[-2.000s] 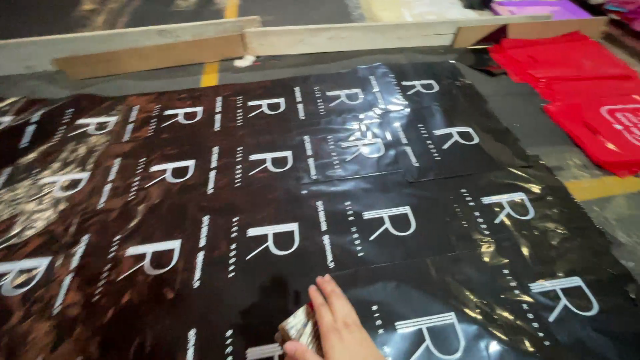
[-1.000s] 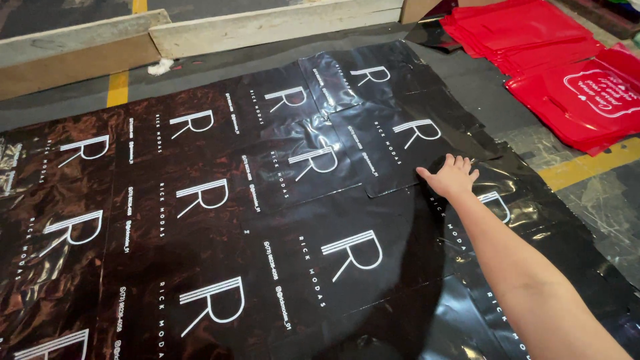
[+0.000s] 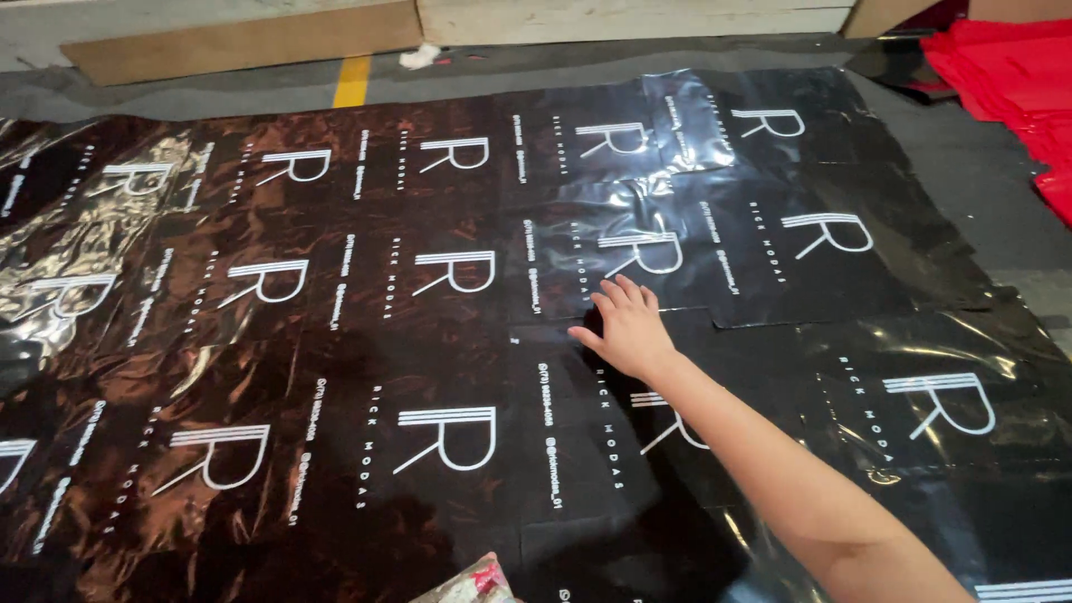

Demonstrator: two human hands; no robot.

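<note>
Black plastic bags [image 3: 452, 352], printed with white letters and writing, lie flat in overlapping rows. My right hand [image 3: 628, 327] is palm down over them near the centre, fingers spread and nothing held; its fingertips are at a printed R. Whether it presses on the plastic is hard to tell. At the bottom edge a crumpled, whitish and pink object [image 3: 479, 584] shows only in part. Of my left hand, at most a sliver of skin appears beside that object, so its grip is hidden.
Red printed bags [image 3: 1013, 92] lie at the upper right. Wooden boards [image 3: 628, 23] and a brown cardboard strip [image 3: 251, 42] run along the back. A white scrap [image 3: 420, 57] is on the dark surface by a yellow stripe [image 3: 352, 81].
My right hand has moved left across the black bags, from near the right-hand rows to the middle. The view has shifted. The crumpled object was out of frame one second ago.
</note>
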